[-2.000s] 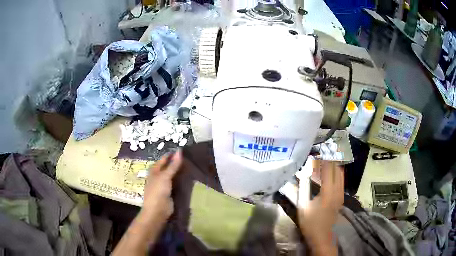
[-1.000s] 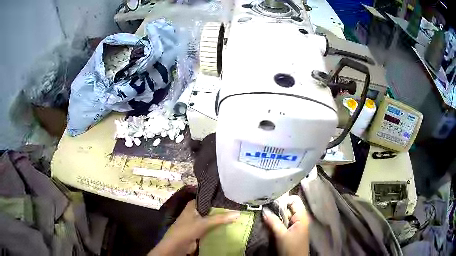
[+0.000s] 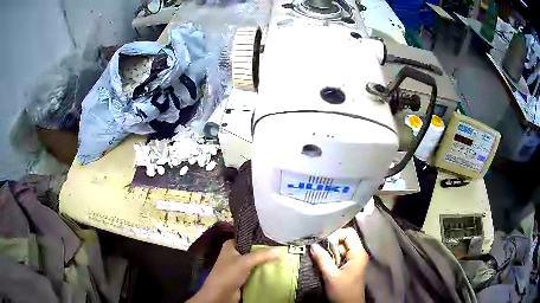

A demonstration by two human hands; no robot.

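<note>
A dark brown garment with a ribbed band (image 3: 310,273) and a yellow-green patch (image 3: 269,277) lies under the white sewing machine head (image 3: 322,148). The small metal clamp (image 3: 296,250) is at the patch's upper right corner, beside the ribbed band. My left hand (image 3: 232,271) holds the cloth at the left, thumb along the patch's top edge. My right hand (image 3: 344,266) holds the band's right side close to the clamp, fingers curled on the cloth. The needle is not clearly seen.
Small white pieces (image 3: 177,155) lie left of the machine by a pale blue bag (image 3: 109,112). Thread cones (image 3: 431,137) and a control panel (image 3: 467,146) stand right. Garments are heaped at left (image 3: 44,248) and right (image 3: 509,266).
Both hands came in from apart to beside the clamp and stayed there over the last second. The patch now sits slightly further right, its corner at the clamp.
</note>
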